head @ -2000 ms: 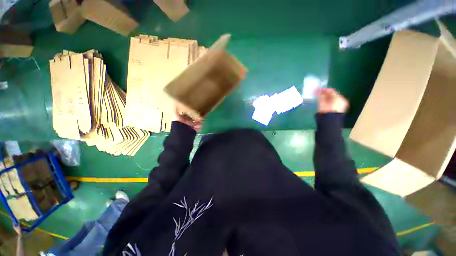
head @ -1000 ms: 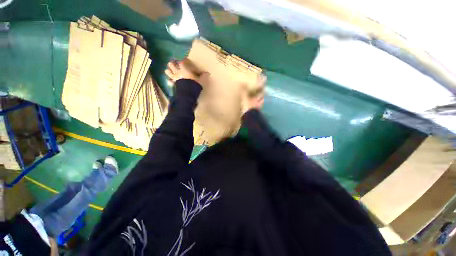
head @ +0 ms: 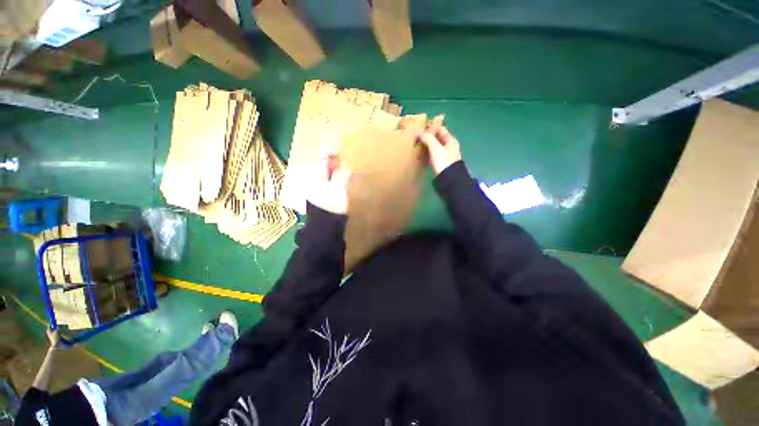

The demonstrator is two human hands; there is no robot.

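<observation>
A tan flat box blank [head: 381, 187] is held upright-looking in front of my body. My left hand [head: 334, 185] is on its left edge. My right hand [head: 439, 146] pinches the notched flaps at its top right corner. One stack of blanks [head: 320, 112] lies just behind and left of it, partly hidden by the blank. A fanned stack of blanks [head: 200, 146] lies farther left on the green floor. White paper pieces [head: 514, 194] lie to the right of my right forearm.
A large open carton [head: 699, 208] stands at the right, below a metal leg [head: 691, 87]. Finished boxes [head: 287, 32] stand along the top. A blue-framed trolley [head: 96, 279] with cartons is at the left, with a person [head: 166, 374] beside it. A clear plastic bag [head: 165, 233] lies near it.
The folded box seen in my left hand earlier is out of my hands. Both hands came to a flat blank over the stack, and the blank is now lifted off towards my body.
</observation>
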